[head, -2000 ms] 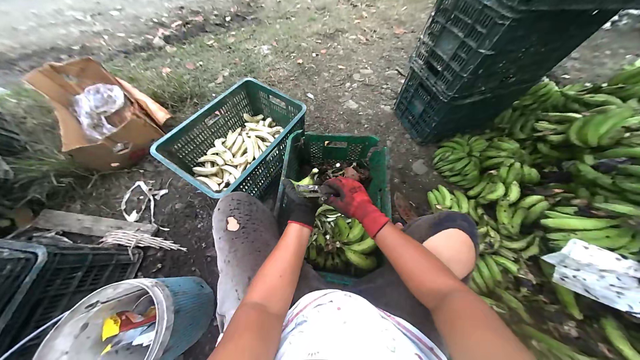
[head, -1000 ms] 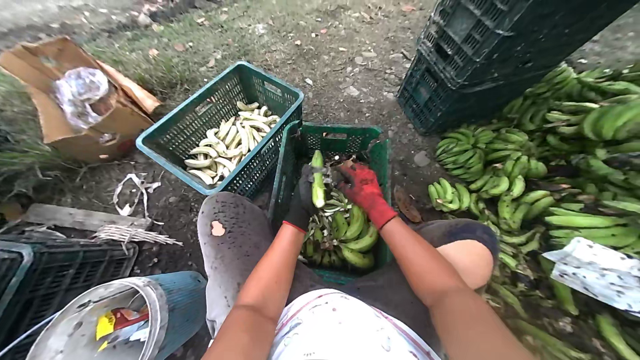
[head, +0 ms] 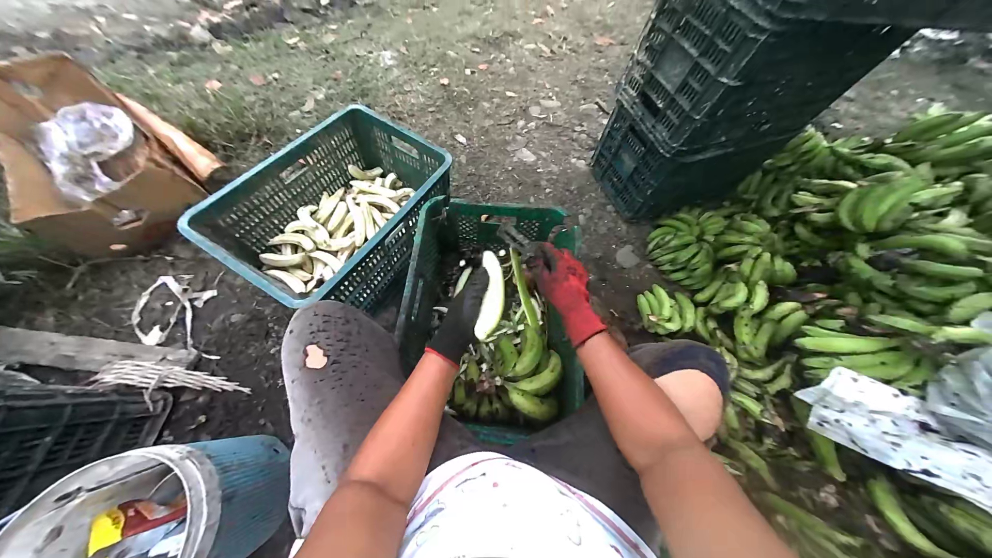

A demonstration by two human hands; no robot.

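In a black glove, my left hand (head: 459,316) holds a mostly peeled plantain (head: 490,296) upright over the green crate (head: 575,372) between my knees. My right hand (head: 559,283), gloved in red, is closed around a small tool (head: 518,239), whose kind I cannot make out. A long strip of green peel (head: 524,293) hangs between the hands. Unpeeled green plantains (head: 535,376) lie in the near part of this crate, with peel scraps around them. Many peeled plantains (head: 333,232) fill the bottom of the blue-green crate (head: 232,246) to the left.
Stacked dark crates (head: 682,101) stand ahead right, beside a large heap of green plantain bunches (head: 891,256). A cardboard box (head: 108,217) with clear plastic is at far left. A blue bucket (head: 248,488), a wooden board (head: 85,349) and a black crate (head: 77,434) lie near left.
The plantain in my left hand showed green skin one second ago; now its pale flesh shows, and a long peel strip hangs beside it. My right hand has moved slightly away from it.
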